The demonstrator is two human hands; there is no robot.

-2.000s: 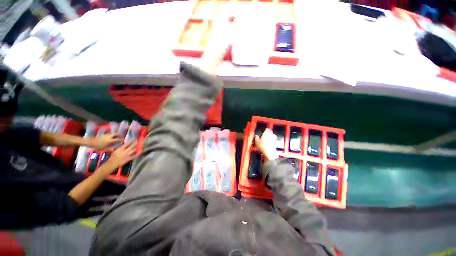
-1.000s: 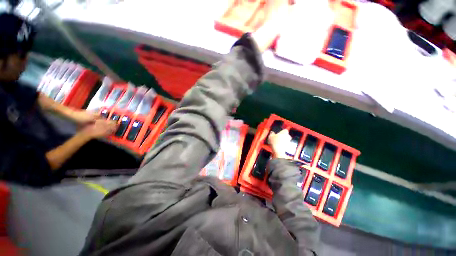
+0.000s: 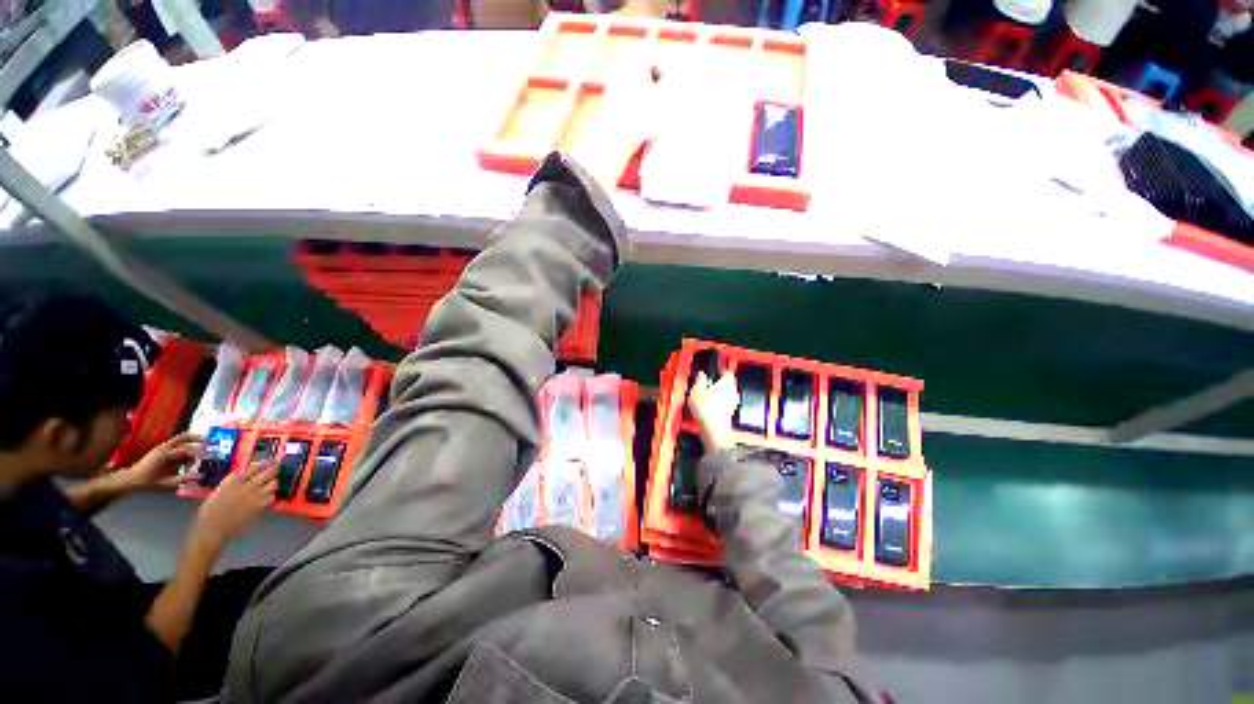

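My left hand [image 3: 615,134] reaches over the orange-red tray on the bench [image 3: 512,161]; glare washes it out, and its fingers are unclear. A stack of white sheets or bags [image 3: 685,172] lies beside it, and one dark phone [image 3: 776,140] lies in a right slot of that tray. My right hand [image 3: 711,399] is at the top left slot of the lower phone tray [image 3: 924,530], its fingers touching a black phone [image 3: 706,363]; whether they grip it is unclear. More black phones fill the other visible slots. Left of it, a tray [image 3: 629,468] holds whitish bagged phones [image 3: 565,413].
Another person [image 3: 62,454] works at far left over a tray [image 3: 305,505] of phones and bags. Red trays [image 3: 399,296] are stacked under the bench. A white container [image 3: 138,83] stands at the bench's left. Dark ridged parts [image 3: 1190,186] lie at its right end.
The view tilted a second ago and is level again. My hands stay at the bench tray and the same phone slot. The other person's hands have moved apart, one at a blue-lit phone.
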